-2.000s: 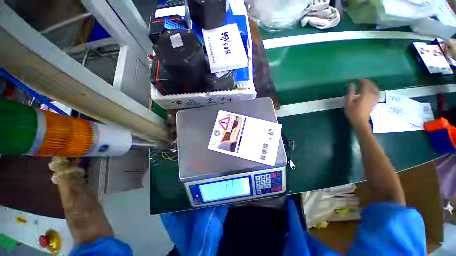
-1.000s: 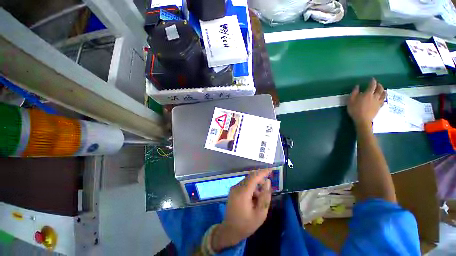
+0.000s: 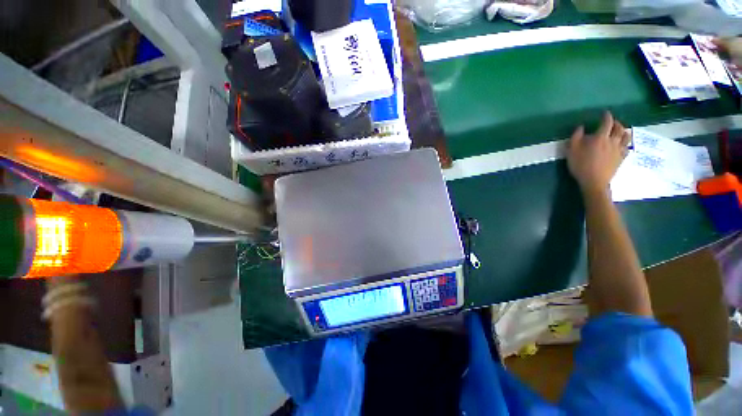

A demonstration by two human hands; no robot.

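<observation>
The bench scale (image 3: 366, 219) has a bare grey plate and a lit blue display. My right hand (image 3: 600, 153) rests at the belt's near rail beside white paper sheets (image 3: 657, 166); its fingers are slightly apart and I cannot tell if it holds anything. My left arm reaches over the dark brown infeed belt (image 3: 114, 313) at the far left; my left hand is hidden behind the signal tower (image 3: 154, 237), only the wrist and forearm showing. Printed packs (image 3: 679, 71) lie on the green conveyor belt (image 3: 521, 93) at the upper right. No pack is visible at my left hand.
An open carton (image 3: 325, 154) with black items and a label card (image 3: 352, 63) stands behind the scale. A grey-white metal frame crosses the upper left. An orange-red and blue object (image 3: 722, 199) lies at the right edge. A cardboard carton (image 3: 691, 325) is below the table. Another person's fingers show at the upper right.
The pack has gone from the scale plate. My left hand has moved from the scale's front to the far left, behind the tower. The orange light is lit. My right hand has barely moved.
</observation>
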